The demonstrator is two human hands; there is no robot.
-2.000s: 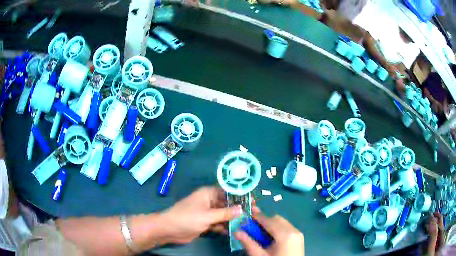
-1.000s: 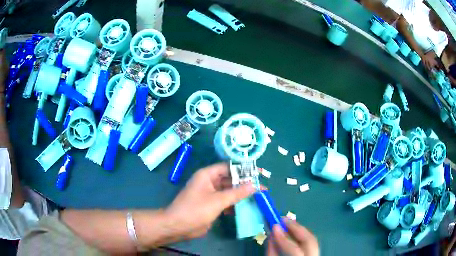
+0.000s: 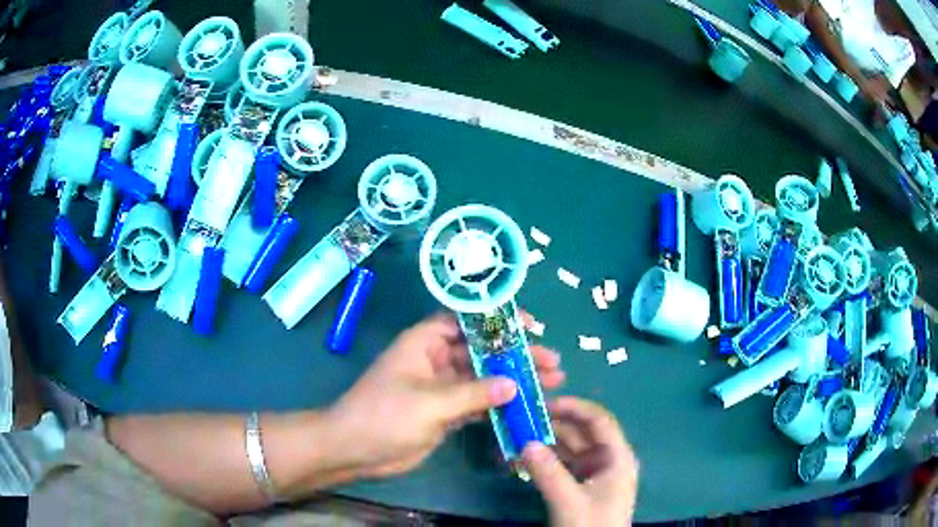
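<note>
A turquoise fan unit (image 3: 474,257) is held over the green surface, its round grille up and its open handle pointing down towards me. The blue battery (image 3: 514,401) lies inside the handle trough, below the small circuit board (image 3: 494,329). My left hand (image 3: 411,401) grips the handle from the left, thumb on the battery, fingers behind. My right hand (image 3: 586,463) holds the lower end of the handle, thumb at the battery's end. Several cream-white pads (image 3: 589,343) lie on the surface right of the fan.
Fan units with batteries hanging beside them (image 3: 221,185) pile up at left. More units, several with batteries in their handles (image 3: 730,278), cluster at right. A pale metal edge (image 3: 463,108) borders the conveyor behind, which carries loose handle covers (image 3: 483,29).
The battery, beside the handle before, now lies inside the trough. My right hand has moved from the battery's free end to the handle's lower end. The view has shifted slightly.
</note>
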